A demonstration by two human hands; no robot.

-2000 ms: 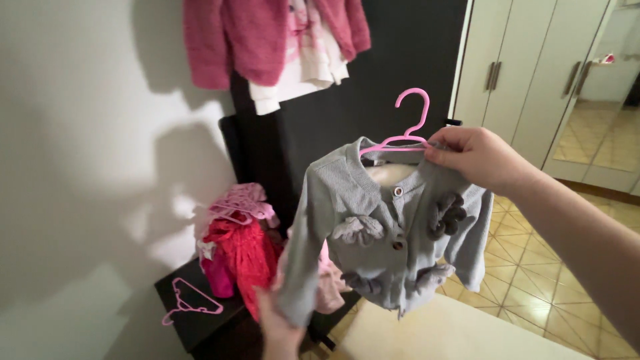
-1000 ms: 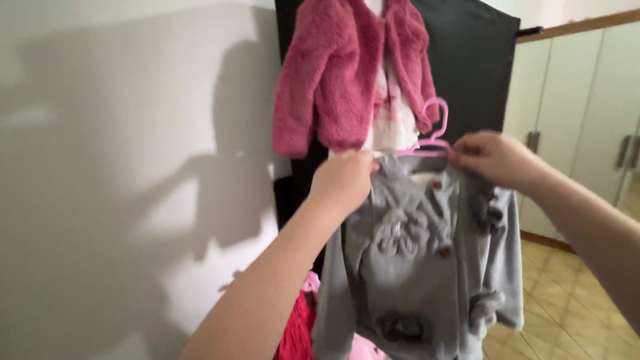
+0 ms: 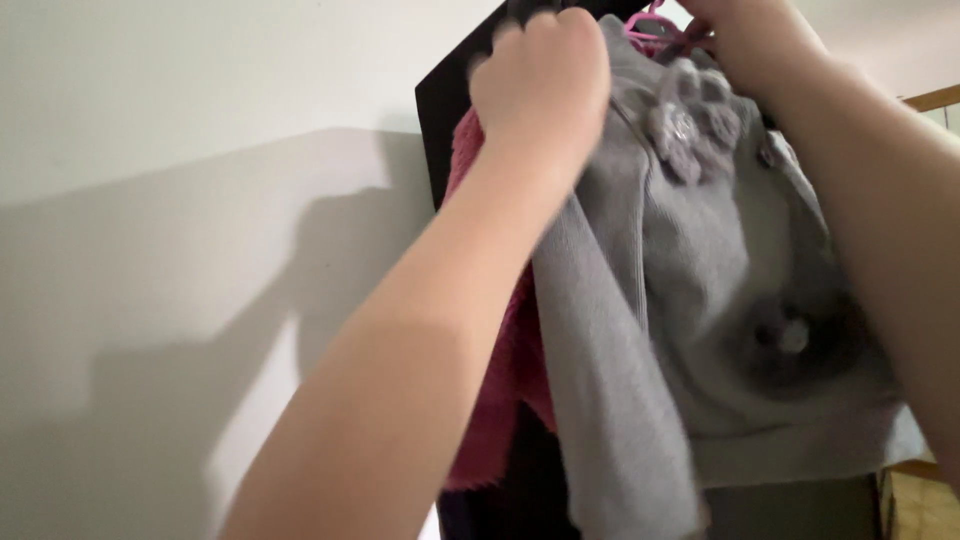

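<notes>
A grey knit cardigan (image 3: 697,285) with fabric flowers hangs in front of me, one sleeve toward the left. The pink plastic hanger (image 3: 649,28) shows at its neckline. My right hand (image 3: 739,37) is at the hanger and the collar, its fingertips partly out of sight. My left hand (image 3: 544,79) is raised beside the cardigan's left shoulder, fingers curled and blurred; whether it grips anything is hidden. Behind the cardigan, a pink fuzzy jacket (image 3: 495,442) hangs against the dark panel.
A black panel (image 3: 442,112) with an upper corner stands behind the clothes. The pale wall (image 3: 187,90) on the left carries shadows of the arms and garment. Part of a light cabinet (image 3: 937,112) and tiled floor (image 3: 919,506) show at the right edge.
Both hands and the cardigan have moved up, now in front of the pink jacket. My left hand came to the collar area from near the sleeve. The view has shifted strongly.
</notes>
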